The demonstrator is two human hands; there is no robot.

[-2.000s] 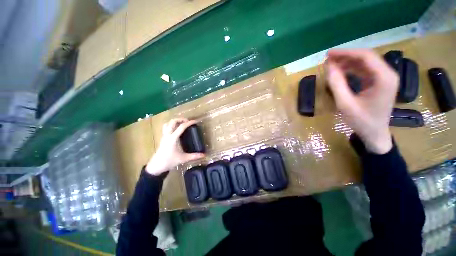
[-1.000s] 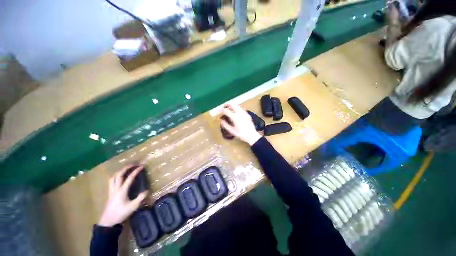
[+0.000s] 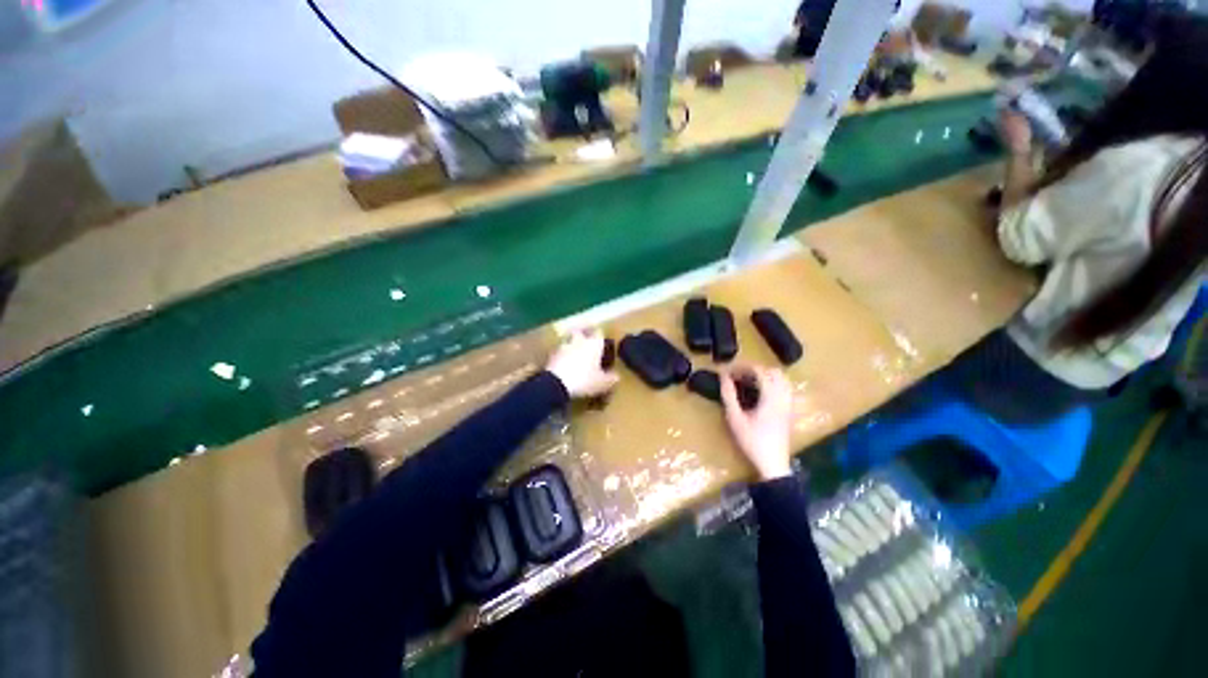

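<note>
My left hand [image 3: 580, 367] reaches across the clear tray [image 3: 590, 510] and grips a black housing [image 3: 607, 354] at the tray's right side; the fingers hide most of it. My right hand [image 3: 759, 417] is closed around one end of another black housing [image 3: 709, 384] on the cardboard. Black housings with raised oval rims [image 3: 545, 513] sit side by side along the tray's near edge, partly hidden by my left sleeve. Another black housing [image 3: 339, 487] lies at the tray's left side. Several loose housings [image 3: 651, 358] lie beyond my right hand.
A green conveyor belt [image 3: 517, 265] with white specks runs beyond the cardboard-covered bench [image 3: 874, 325]. A whitish metal post [image 3: 803, 146] stands at the belt's near edge. At right are a person [image 3: 1113, 219], a blue stool [image 3: 987, 457] and a tray of white parts [image 3: 901, 570].
My left hand has let go of the housing at the tray's left and moved right to the one my right hand was on. My right hand has moved right to another housing. The view has shifted slightly.
</note>
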